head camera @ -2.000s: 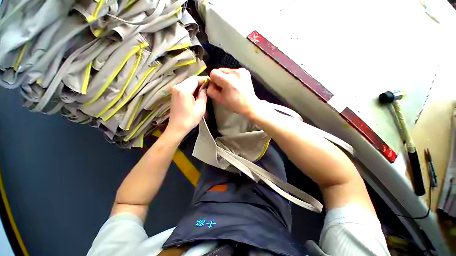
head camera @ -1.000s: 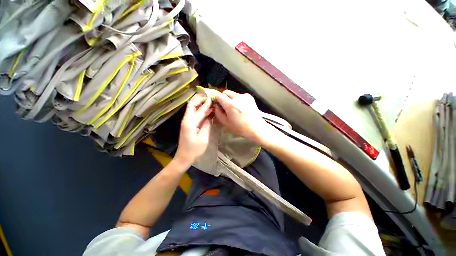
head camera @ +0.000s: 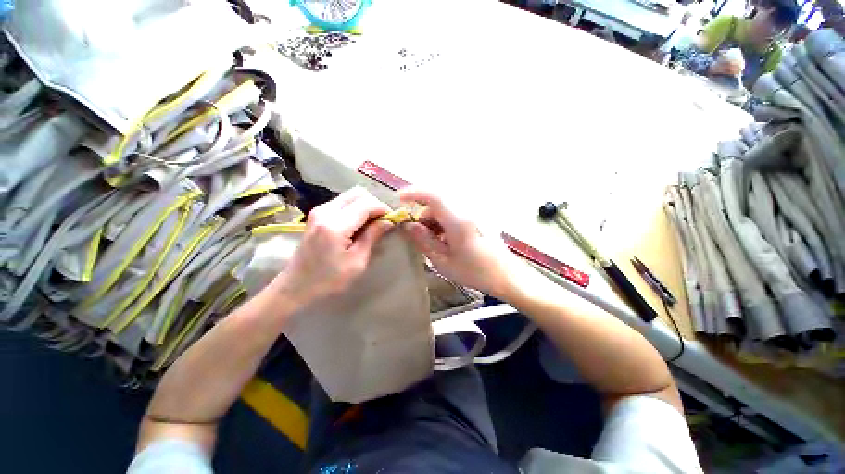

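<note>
The beige bag body [head camera: 371,324] hangs from my two hands over my lap, one broad side facing me. A yellow taped edge [head camera: 400,216] runs along its top between my fingers. My left hand [head camera: 338,245] pinches this edge left of the middle, with more yellow tape showing to its left. My right hand [head camera: 454,245] pinches it on the right, fingertips close to the left ones. The bag handles [head camera: 463,343] hang in loops at the right of the bag. The fingertips partly hide the tape.
Stacked bags with yellow edges [head camera: 139,241] lie at left. The worktable [head camera: 519,111] holds red strips [head camera: 547,259], a hammer [head camera: 602,259], dark snips [head camera: 654,280], small dark bits [head camera: 318,50] and a blue fan [head camera: 332,11]. Folded grey-beige pieces [head camera: 741,250] stand at right. A person [head camera: 741,42] is at the far right.
The view has tilted up, showing more of the table. The bag has been raised and spread, its broad side now showing. Both hands have moved along with it, still holding the yellow edge.
</note>
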